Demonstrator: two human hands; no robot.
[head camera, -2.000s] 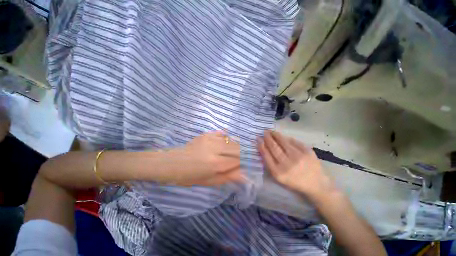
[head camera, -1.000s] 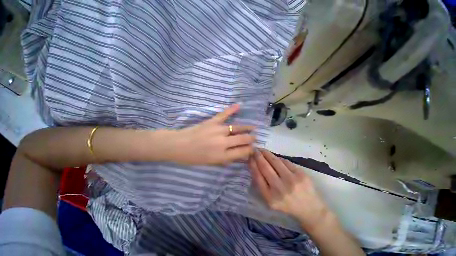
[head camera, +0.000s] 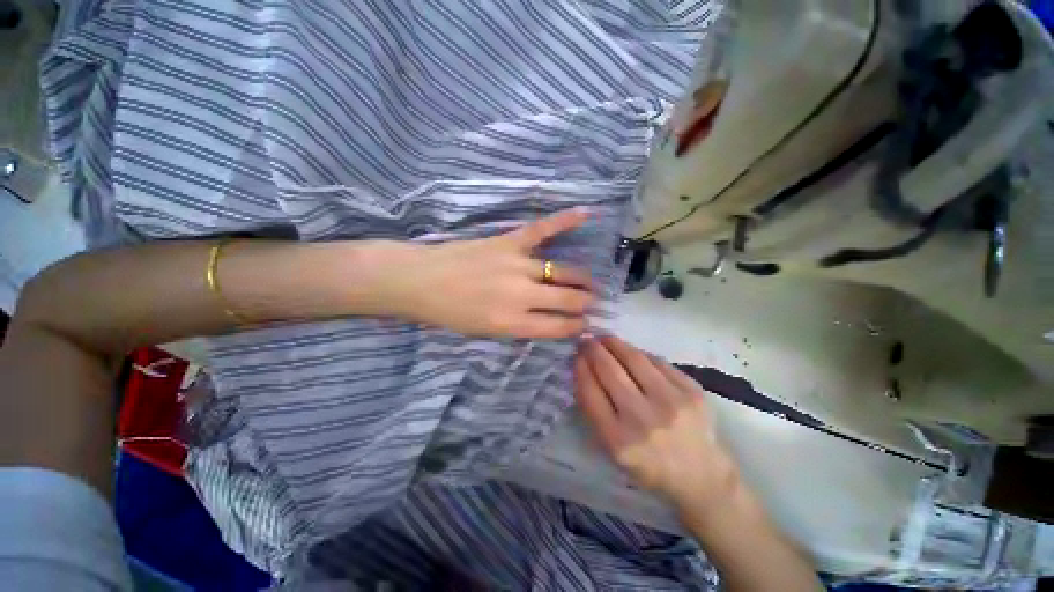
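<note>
The striped white-grey cloth (head camera: 381, 116) lies bunched on the table left of the needle and drapes toward the lap. Its edge runs along the presser foot (head camera: 636, 261). My left hand (head camera: 509, 283), with a ring, lies flat on the cloth, fingers spread, fingertips near the edge just left of the foot. My right hand (head camera: 647, 422) is below it, its fingertips together on the cloth edge; the fingertips pinch the edge, their undersides hidden. The needle itself cannot be made out.
The cream sewing machine (head camera: 786, 104) fills the upper right. Its pale bed (head camera: 809, 486) has a long dark gap. A red bin (head camera: 153, 405) and a blue bin (head camera: 173, 526) stand at lower left. More striped cloth (head camera: 462, 538) is heaped below the table edge.
My left hand has moved up toward the presser foot, and the cloth has folded above and below the forearm. My right hand stays low by the edge, its fingertips now close to the left hand.
</note>
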